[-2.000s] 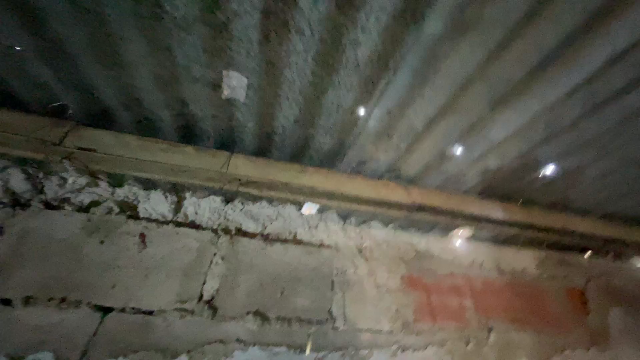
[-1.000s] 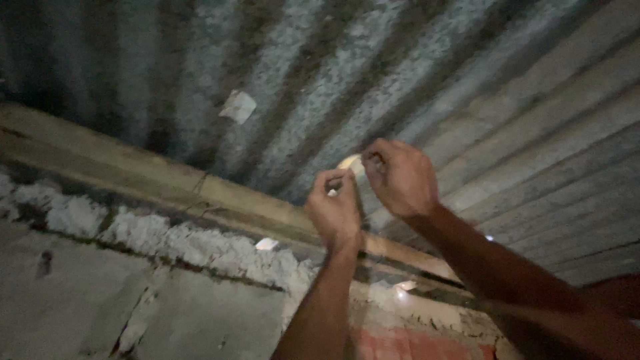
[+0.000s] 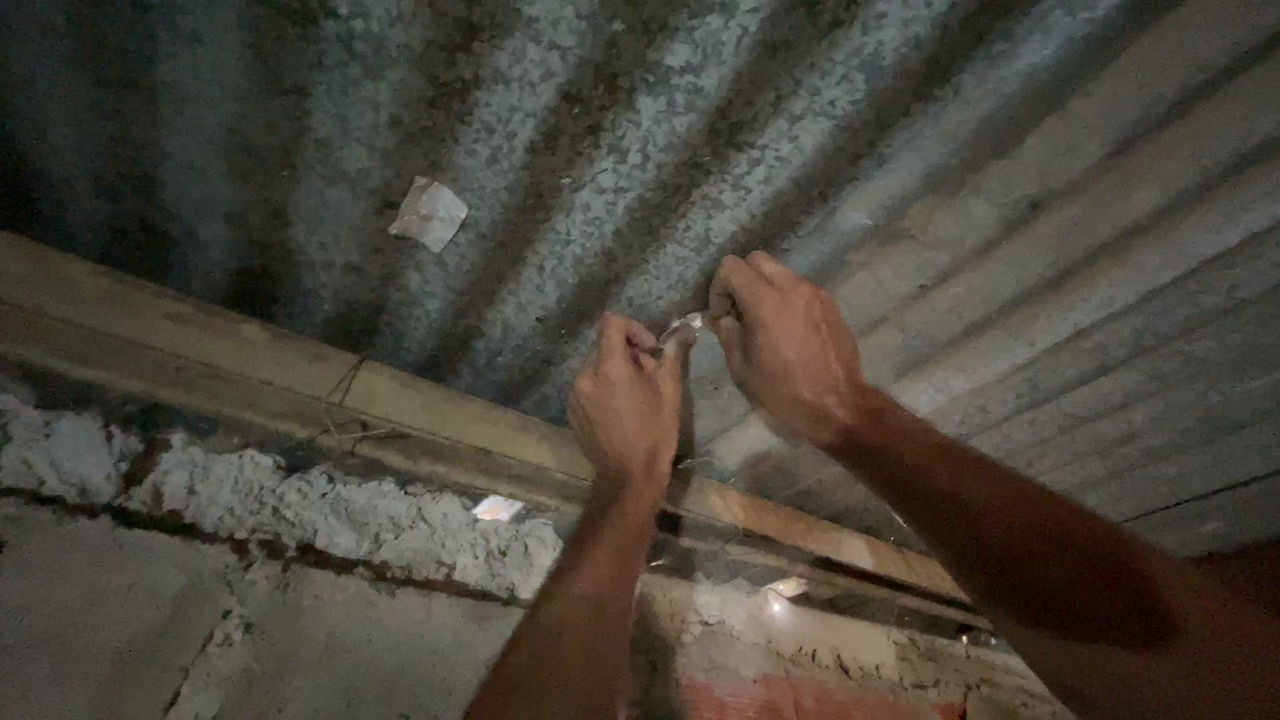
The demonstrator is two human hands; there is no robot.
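Both of my hands are raised in front of the corrugated metal roof sheets (image 3: 640, 180). A small whitish strip (image 3: 684, 326), perhaps tape or foil, lies between them. My left hand (image 3: 628, 400) pinches one end of it between thumb and fingers. The fingertips of my right hand (image 3: 785, 340), slightly higher and to the right, are closed at its other end. Stuck on the roof sheet, to the upper left of my hands, is a whitish square patch (image 3: 430, 214).
A wooden beam (image 3: 450, 425) runs slantwise under the roof, with thin wire (image 3: 348, 400) around it. Below is a block wall (image 3: 100, 590) topped with rough mortar (image 3: 330, 520). Light shows at gaps (image 3: 497, 507) near the beam.
Two seconds ago no hands were in view; both came in by the second frame, fingers at a small pale piece. Since then they remain close together at it.
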